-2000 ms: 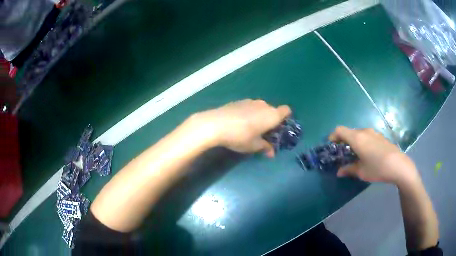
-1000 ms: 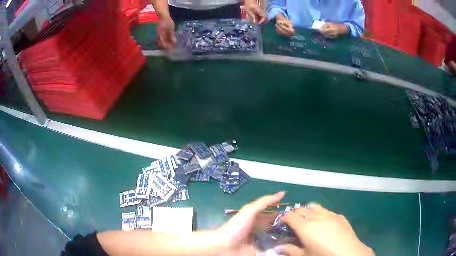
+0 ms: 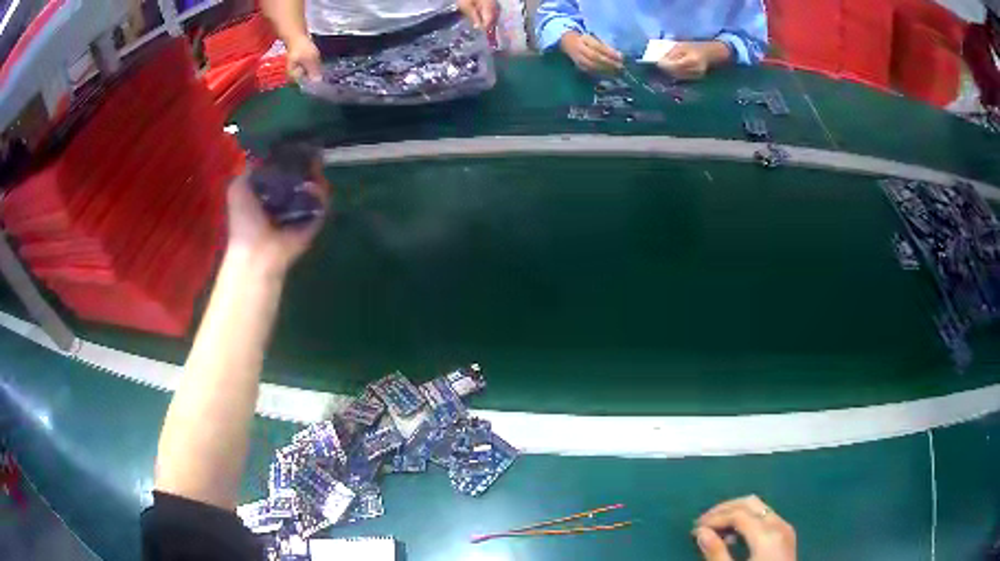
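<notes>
My left hand (image 3: pixel 274 219) is stretched far forward at the left, raised, and holds a dark clump of circuit boards (image 3: pixel 290 189), slightly blurred. My right hand (image 3: pixel 748 530) is low on the green bench at the bottom right, fingers curled; whether it holds anything is hidden. Orange tweezers (image 3: pixel 537 530) lie on the bench left of my right hand, their legs in a narrow V. A pile of boards (image 3: pixel 378 438) overlaps the white strip, some with a white-patterned face. A white pad (image 3: pixel 353 549) lies at the bottom edge, partly cut off.
Stacked red trays (image 3: pixel 121 219) stand at the left. Opposite, a person holds a clear tray of boards (image 3: pixel 411 68); another person in blue sleeves (image 3: pixel 647 22) works with small boards. More boards (image 3: pixel 954 247) lie at the right. A white strip (image 3: pixel 658 431) crosses the bench.
My left hand has moved from the bottom middle to the far upper left with the clump of boards. My right hand has moved apart from it. The opposite person's tray is now lifted and shifted left.
</notes>
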